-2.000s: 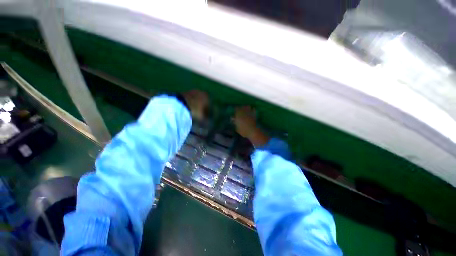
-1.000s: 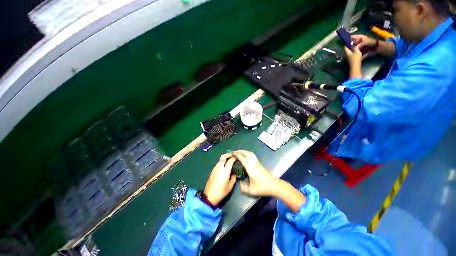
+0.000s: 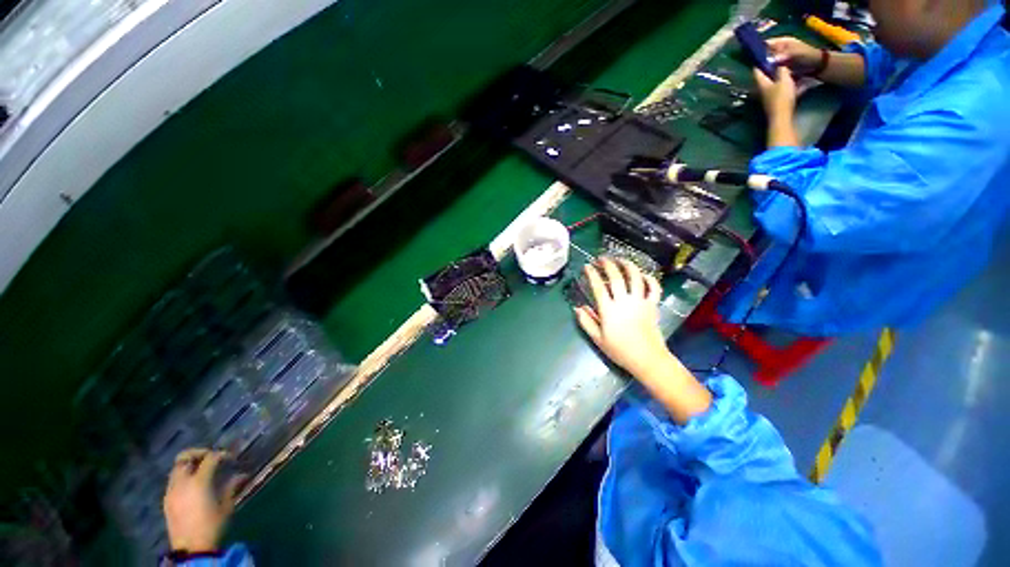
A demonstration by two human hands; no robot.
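My right hand (image 3: pixel 626 316) is palm down on the green bench, its fingers over a dark bundle that looks like stacked circuit boards (image 3: pixel 578 290), mostly hidden. My left hand (image 3: pixel 197 498) is at the lower left, over the bench edge beside clear plastic trays (image 3: pixel 260 382). Its fingers are bent and blurred; whether it holds something cannot be told. A loose pile of small shiny parts (image 3: pixel 395 456) lies on the bench between my hands. A soldering iron (image 3: pixel 709 175) with a black handle and pale bands rests on the black equipment.
A white tub (image 3: pixel 543 249) stands left of my right hand, with a black fan with a wire grille (image 3: pixel 471 290) further left. Black equipment (image 3: pixel 620 150) stands behind. A person in a blue smock (image 3: pixel 875 188) sits at the right, holding a dark object. A cable hangs near the bench edge.
My hands have parted. The right hand has moved right with the dark bundle, onto where pale boards lay. The left hand has moved far left, beside the trays, uncovering the parts pile.
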